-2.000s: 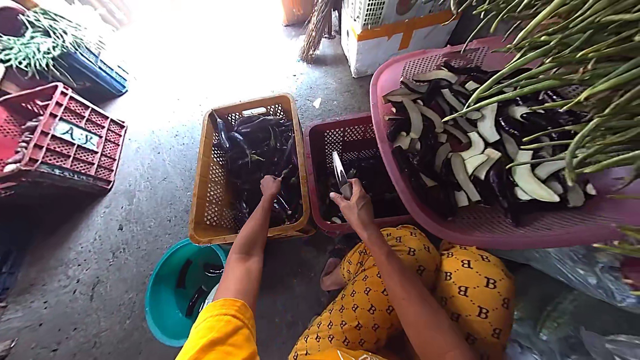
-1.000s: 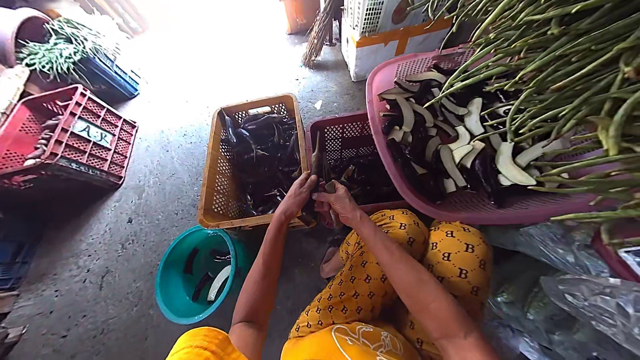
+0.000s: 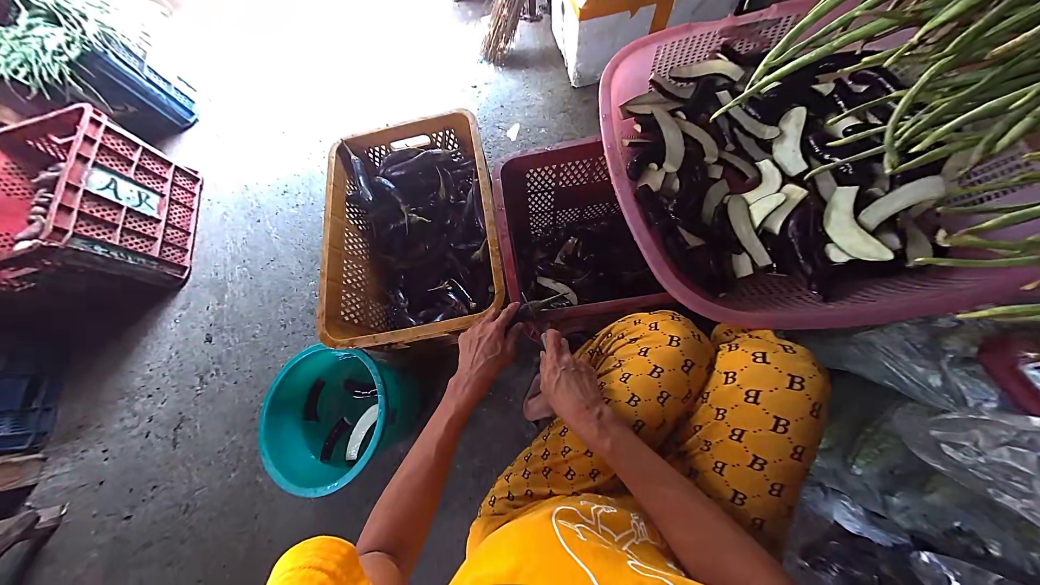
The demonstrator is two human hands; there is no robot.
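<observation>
My left hand [image 3: 485, 349] holds an eggplant [image 3: 536, 305] by one end, at the near rim of the dark red crate [image 3: 569, 158]. Close beside it on the right, my right hand [image 3: 569, 378] is closed around a knife, mostly hidden by the fingers. Whole eggplants [image 3: 422, 219] fill much of the yellow plastic crate [image 3: 331, 268]. Darker eggplant pieces lie low in the red crate. Halved eggplants [image 3: 756, 187] with pale cut faces cover the pink basket [image 3: 707, 305]. A teal bucket [image 3: 276, 431] holds several eggplant pieces in liquid.
Long green beans [image 3: 959, 89] overhang the pink basket. A red crate [image 3: 122, 191] stands at the left, with a blue crate [image 3: 146, 89] of greens behind it. A white box [image 3: 581, 49] and a broom [image 3: 502, 32] are at the back. Plastic bags [image 3: 918, 439] lie at the right.
My left hand was over the yellow crate two seconds ago and is now beside my right hand with an eggplant. The knife blade, plainly visible at first, is now mostly hidden. Both hands have come lower.
</observation>
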